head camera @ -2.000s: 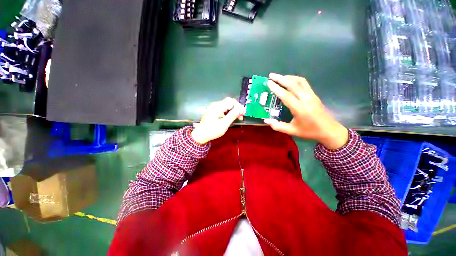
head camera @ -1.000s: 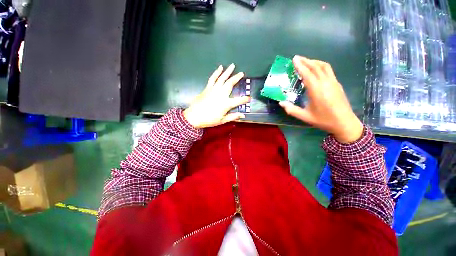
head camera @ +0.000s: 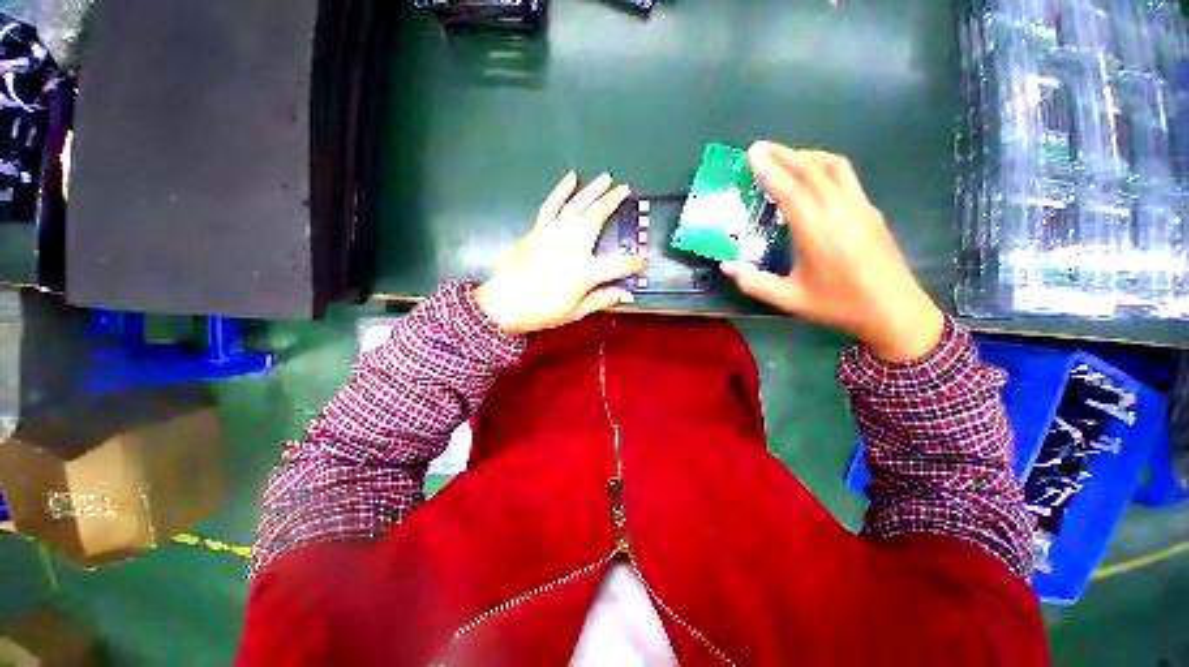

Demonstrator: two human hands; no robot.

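Note:
A green circuit board [head camera: 711,209] is in my right hand [head camera: 828,241], gripped at its right side between thumb and fingers, tilted and raised a little over the bench. A black plastic frame [head camera: 643,241] with a row of small pale squares lies at the bench's front edge, below and left of the board. My left hand [head camera: 554,261] lies palm down at the frame's left side, fingers spread, fingertips at or on it. It covers part of the frame; the raised board hides another part.
A thick stack of black sheets [head camera: 196,156] stands left on the green bench [head camera: 522,130]. More black frames [head camera: 489,13] lie at the back. Clear trays [head camera: 1069,170] are stacked right. Below are a blue bin [head camera: 1089,482] with small parts and a cardboard box [head camera: 117,482].
The board has come away from the frame, lifted rightward in my right hand. My left hand has changed from pinching the frame's edge to spread fingers. Over the last second both hands have barely moved.

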